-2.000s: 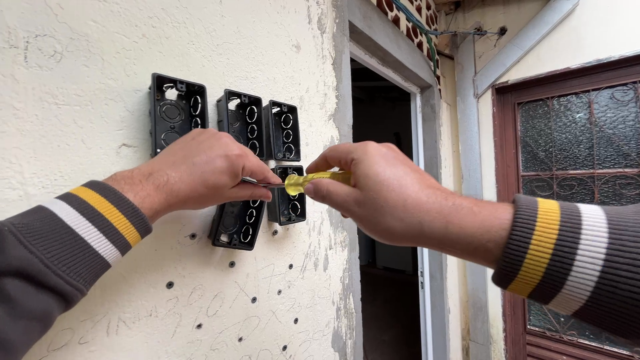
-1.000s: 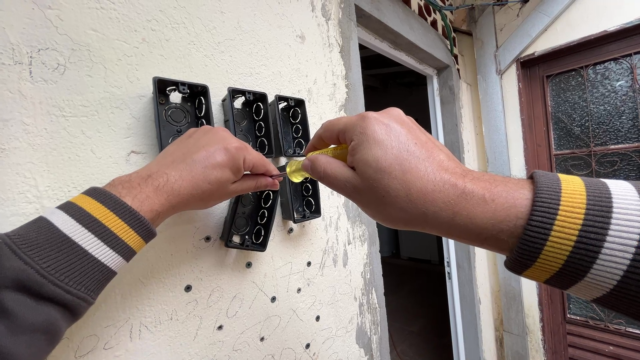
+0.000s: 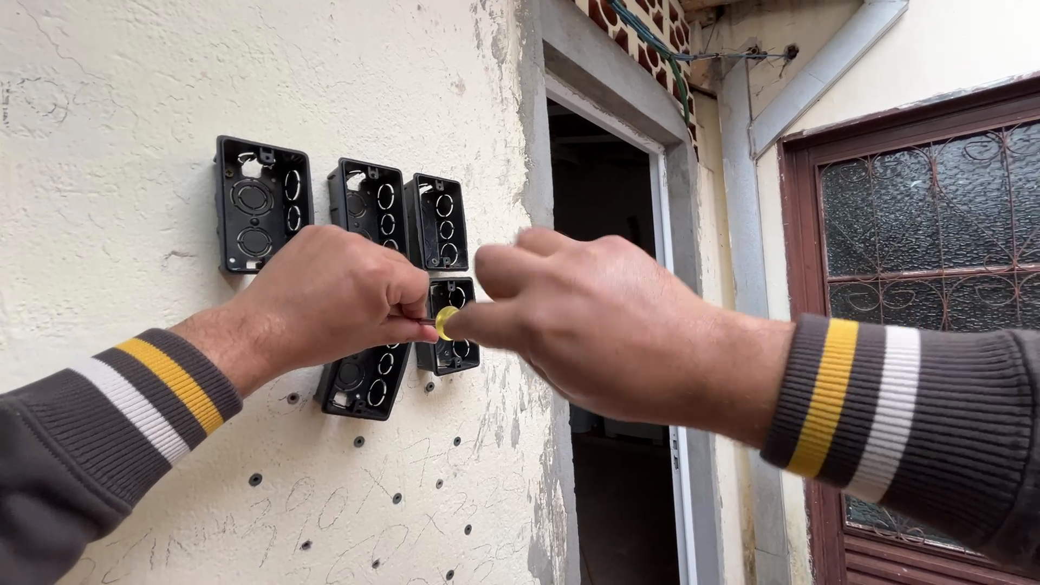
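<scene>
My left hand [image 3: 337, 296] pinches the thin metal shaft of a screwdriver [image 3: 446, 322] between thumb and fingertips. The yellow, see-through handle lies at the fingertips of my right hand [image 3: 597, 325], which is slightly blurred and hides most of it. Several black plastic electrical boxes are on the wall around my hands: one at the upper left [image 3: 252, 203], one in the upper middle [image 3: 366, 199], one at the upper right [image 3: 438, 221], one below it [image 3: 452, 357] behind the screwdriver, and a tilted lower one [image 3: 361, 382]. The screwdriver's tip is hidden by my left hand.
The rough cream wall [image 3: 390, 73] has several dark wall plugs [image 3: 256, 479] and pencil marks below the boxes. A doorway with a grey frame [image 3: 605, 53] stands to the right. Beyond it are a metal downpipe [image 3: 739, 195] and a brown door with patterned glass [image 3: 910, 203].
My right hand's fingers have shifted and loosened around the yellow handle, and less of the handle shows. My left hand stays pinched on the shaft.
</scene>
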